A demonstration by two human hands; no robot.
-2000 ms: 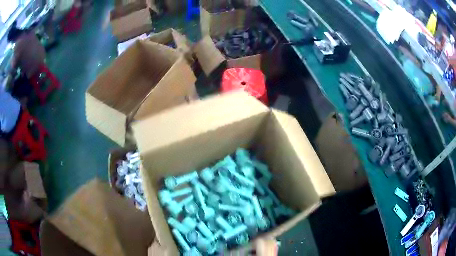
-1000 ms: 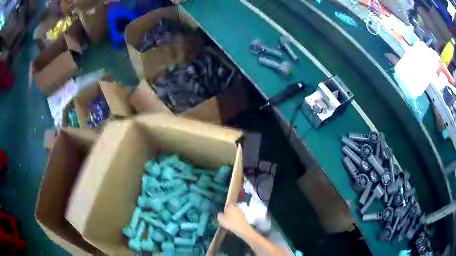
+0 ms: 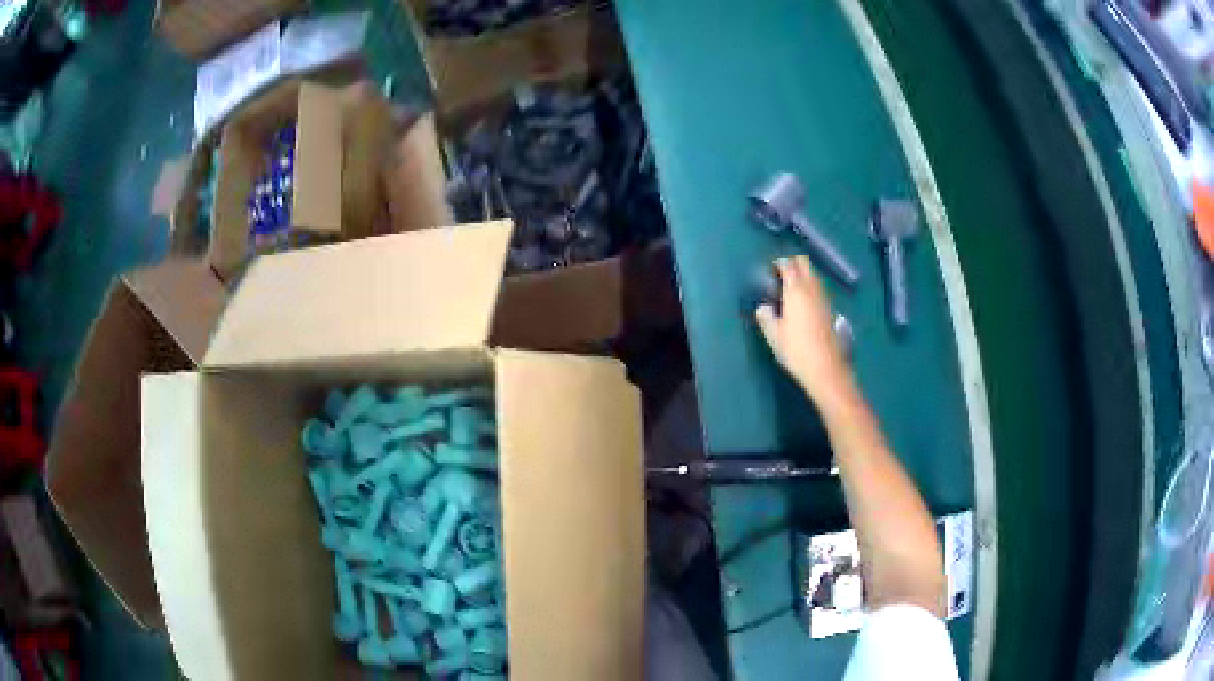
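My right hand [image 3: 802, 319] reaches in from the lower right over the green bench. Its fingers close over a dark grey handheld fan body [image 3: 767, 282], mostly hidden by the hand and blurred. Two more grey fan bodies lie on the bench, one just above the hand [image 3: 808, 229] and one to its right [image 3: 896, 264]. My left hand is not in view. A large open carton [image 3: 566, 519] at the lower left holds a heap of teal fan bodies [image 3: 413, 512].
A black electric screwdriver [image 3: 759, 470] lies across the bench edge. A white and black screw feeder [image 3: 836, 580] sits under my forearm. Cartons of dark grey fans [image 3: 543, 166] stand left of the bench. A small carton [image 3: 317, 160] holds blue and white pieces. Red stools [image 3: 20, 412] are far left.
My right hand has left the teal carton's flap and moved up onto the bench among the grey fans. The view has shifted and turned, and the big pile of grey fans is out of sight.
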